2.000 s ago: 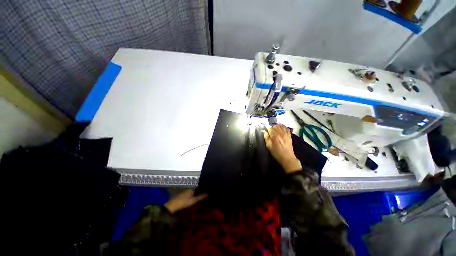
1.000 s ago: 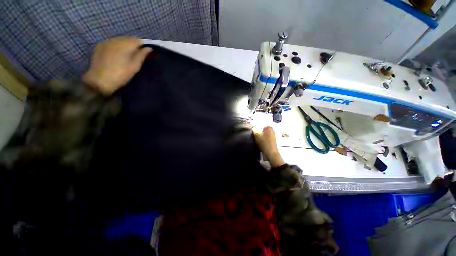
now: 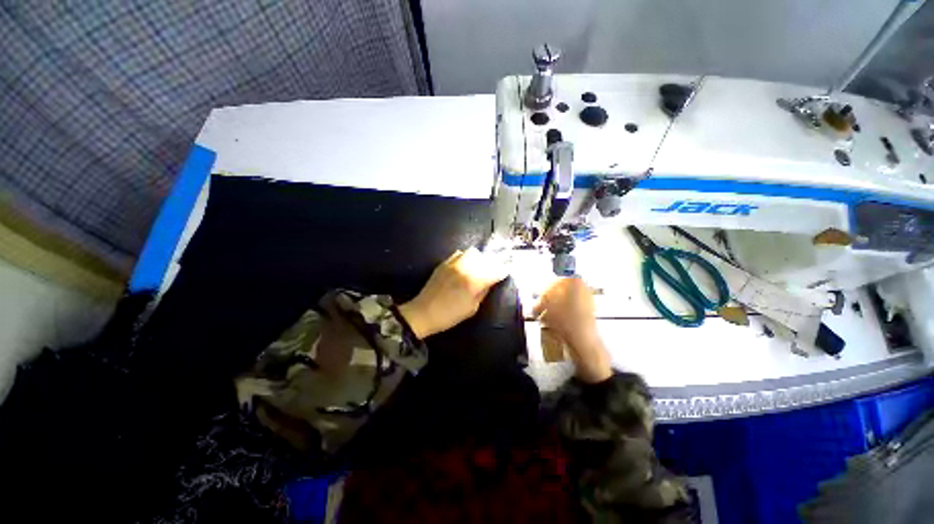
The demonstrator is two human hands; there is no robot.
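A large black cloth panel (image 3: 338,230) lies over the left part of the white table, its right edge beside the needle area (image 3: 527,246). The near part hangs toward my lap. My left hand (image 3: 456,292) rests on the panel near its right edge, fingertips together at the edge just in front of the presser foot. Lamp glare washes out the fingertips. My right hand (image 3: 574,322) is just right of the cloth edge, fingers curled down at the table; whether it pinches anything is hidden. The white JACK sewing machine (image 3: 707,164) stands behind my hands.
Teal-handled scissors (image 3: 684,287) lie right of my right hand, with a thin dark tool and a pale marked strip (image 3: 778,302) beyond. Blue tape (image 3: 174,220) covers the table's left edge. A frayed black pile is at lower left, blue crates (image 3: 758,450) below, grey pieces at lower right.
My left hand has come from the panel's raised far-left corner to its right edge by the needle. The panel now lies flatter across the table. My right hand has moved slightly right and nearer me.
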